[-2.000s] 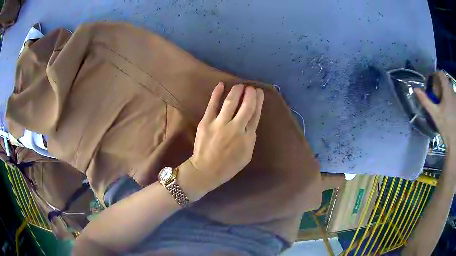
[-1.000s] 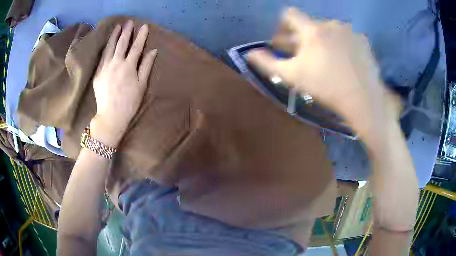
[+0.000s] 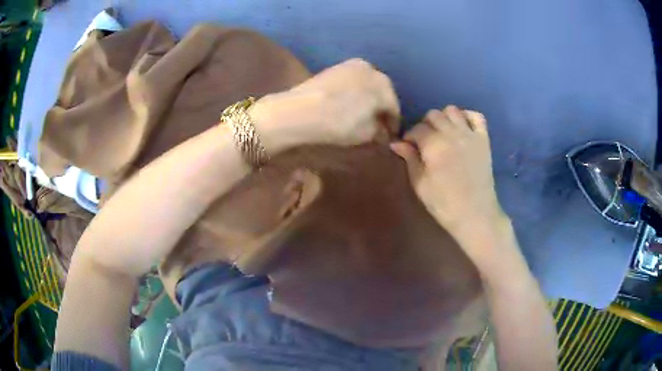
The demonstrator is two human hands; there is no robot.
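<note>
A brown garment piece (image 3: 363,239) lies over the near edge of the pressing table and my lap. Its far edge runs under my hands. My left hand (image 3: 348,101), with a gold watch band at the wrist, is closed on the garment's far edge. My right hand (image 3: 454,156) pinches the same edge just to the right, close to the left hand. The steam iron (image 3: 606,181) stands at the table's right edge, with no hand on it. White cloth (image 3: 76,185) shows under the garment at the left.
The blue-grey pressing table (image 3: 522,72) has a rounded edge. A shiny metal rest (image 3: 647,250) is beside the iron. Yellow wire racks (image 3: 588,337) stand below the table at both sides. A dark-tied brown bundle (image 3: 62,232) hangs at the left.
The iron has moved from the garment's far edge to the right table edge and is released. My right hand now holds the cloth edge. My left hand has moved right and closed on it.
</note>
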